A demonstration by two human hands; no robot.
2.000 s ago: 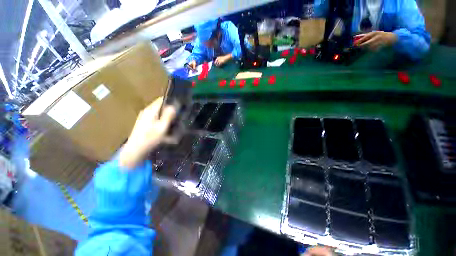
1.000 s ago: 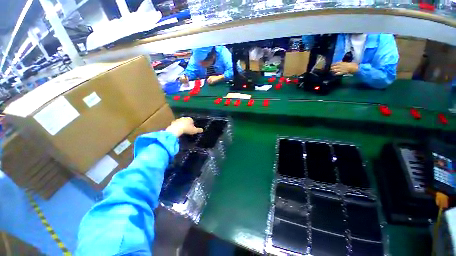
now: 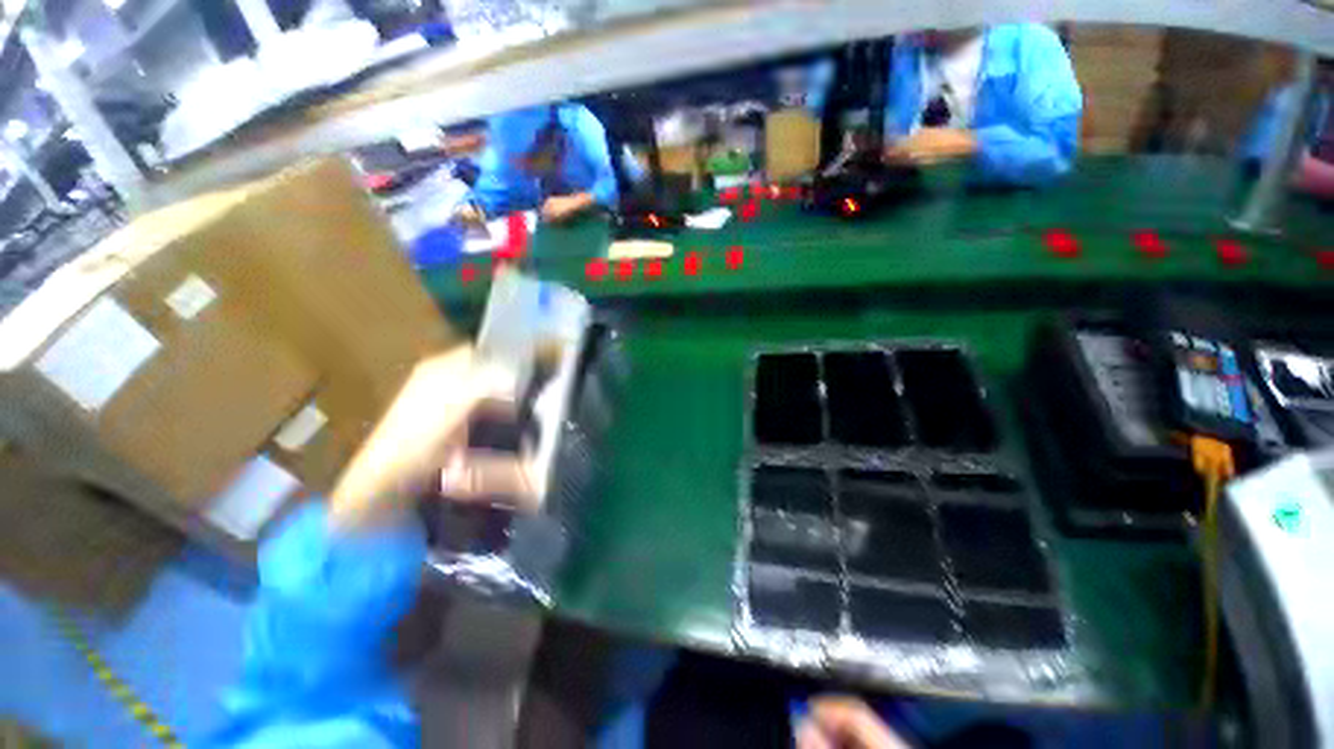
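My left hand (image 3: 454, 424), blurred, reaches in from the left in a blue sleeve. It grips a phone screen (image 3: 534, 329) with a pale face showing, tilted up above the left tray stack (image 3: 498, 574). The hand and screen hide most of that stack. A clear blister tray (image 3: 900, 461) lies at centre right, with dark screens in its two rows of three pockets. My right hand (image 3: 852, 723) is at the bottom edge, small and cut off; whether it holds anything cannot be told.
A large carton (image 3: 249, 344) stands left of the stack. A dark control box (image 3: 1112, 424) and yellow-orange cable (image 3: 1211, 512) are right of the tray, beside a white machine (image 3: 1295, 585). Red parts (image 3: 1064, 243) lie on the far green strip, where two people in blue sit.
My left hand has lifted from the left tray stack and now holds a screen, pale face showing. My right hand has come into view at the bottom. The camera view has shifted.
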